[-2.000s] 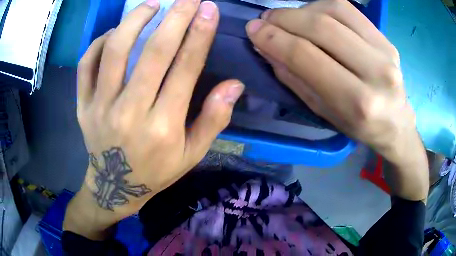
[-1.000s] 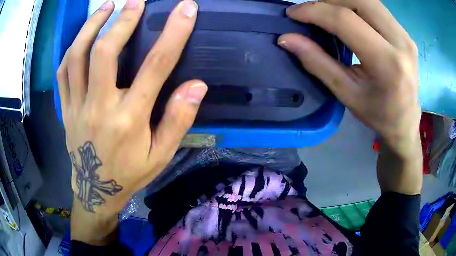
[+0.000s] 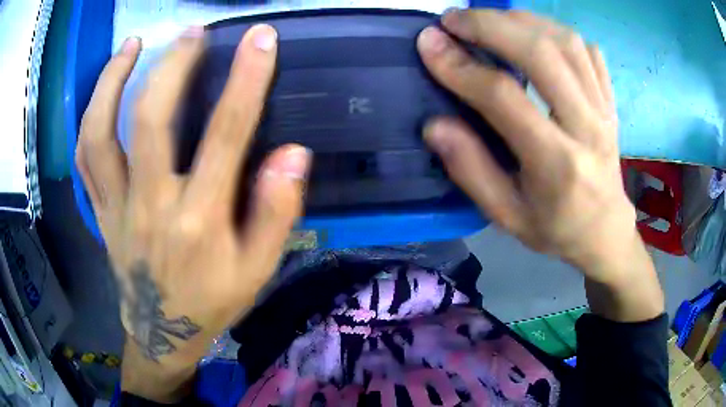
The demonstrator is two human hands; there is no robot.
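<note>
The dark oval base unit (image 3: 342, 111) lies underside up over the blue tray (image 3: 398, 232), with an "FC" mark at its middle. A black strip (image 3: 342, 52) runs along its upper recess. The lower recess (image 3: 390, 165) shows blurred dark spots. My left hand (image 3: 199, 175) spans the unit's left end, index fingertip near the upper strip and thumb at the lower part. My right hand (image 3: 533, 135) holds the right end, fingertips near the upper edge and thumb lower down. Both hands are blurred, and they hide the unit's ends.
A white sheet stack (image 3: 16, 103) is at the far left. The green bench (image 3: 669, 95) is at the right, with a red object (image 3: 657, 207) below its edge. A pale label (image 3: 304, 239) is on the tray's near rim. A green crate (image 3: 549, 330) is lower right.
The right hand has moved left and its grip has shifted on the unit. The unit has come clear of much of the fingers covering it two seconds ago; the tray now sits further left.
</note>
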